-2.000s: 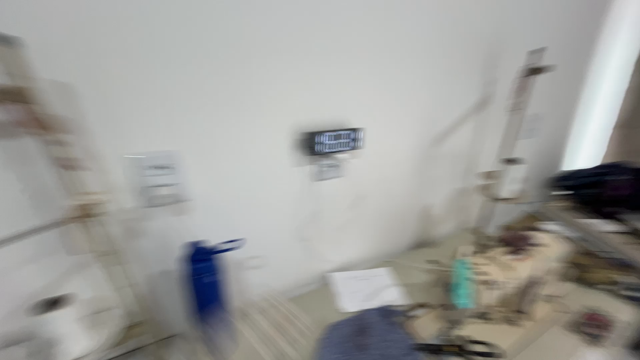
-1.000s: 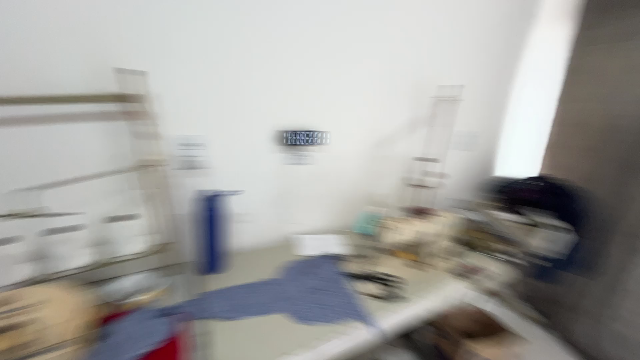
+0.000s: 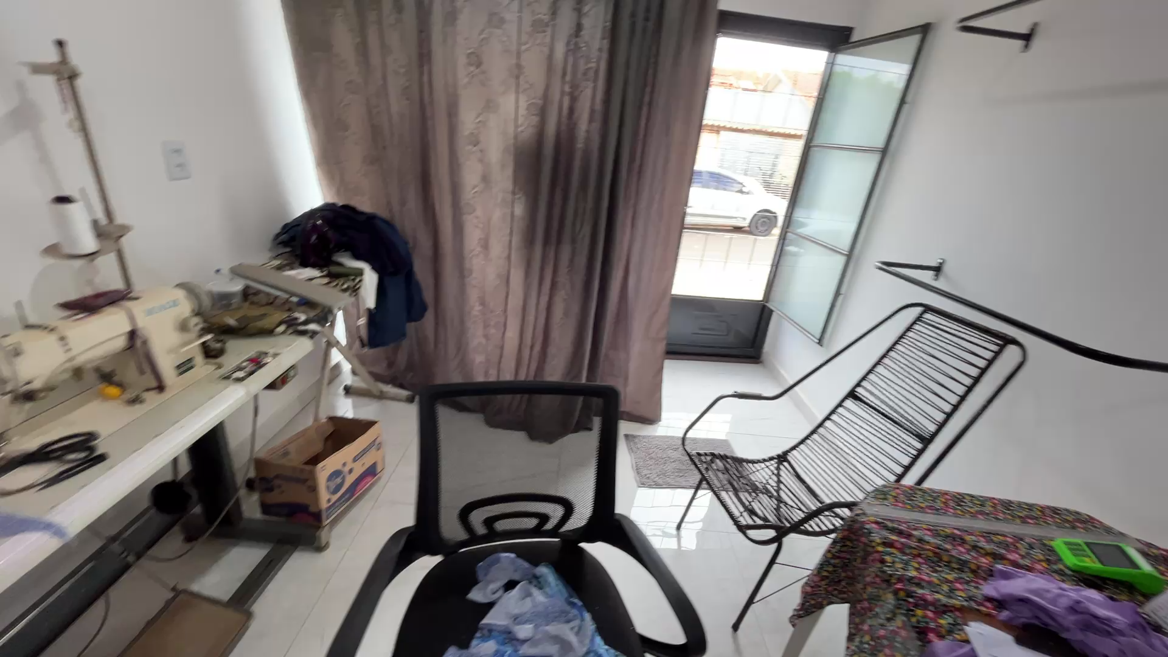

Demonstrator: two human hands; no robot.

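Observation:
Neither of my hands shows in the head view. Blue and white fabric (image 3: pixel 538 611) lies crumpled on the seat of a black mesh-back office chair (image 3: pixel 520 465), low in the middle. At the left, a cream industrial sewing machine (image 3: pixel 119 338) stands on a white worktable (image 3: pixel 155 420), with black-handled scissors (image 3: pixel 55 456) near the table's front edge. At the lower right, a table with a floral cloth (image 3: pixel 958 529) bears purple fabric (image 3: pixel 1068 611) and a green handheld device (image 3: pixel 1109 563).
A cardboard box (image 3: pixel 324 470) stands on the floor beside the worktable. Dark clothes (image 3: pixel 365 246) are heaped behind it. A long curtain (image 3: pixel 493 201) hangs left of an open door (image 3: pixel 844 173). A black corded lounge chair (image 3: pixel 858 429) and a grey mat (image 3: pixel 675 459) are at the right.
The view has swung far to the right, from the wall and worktable to the curtain, open door and chairs.

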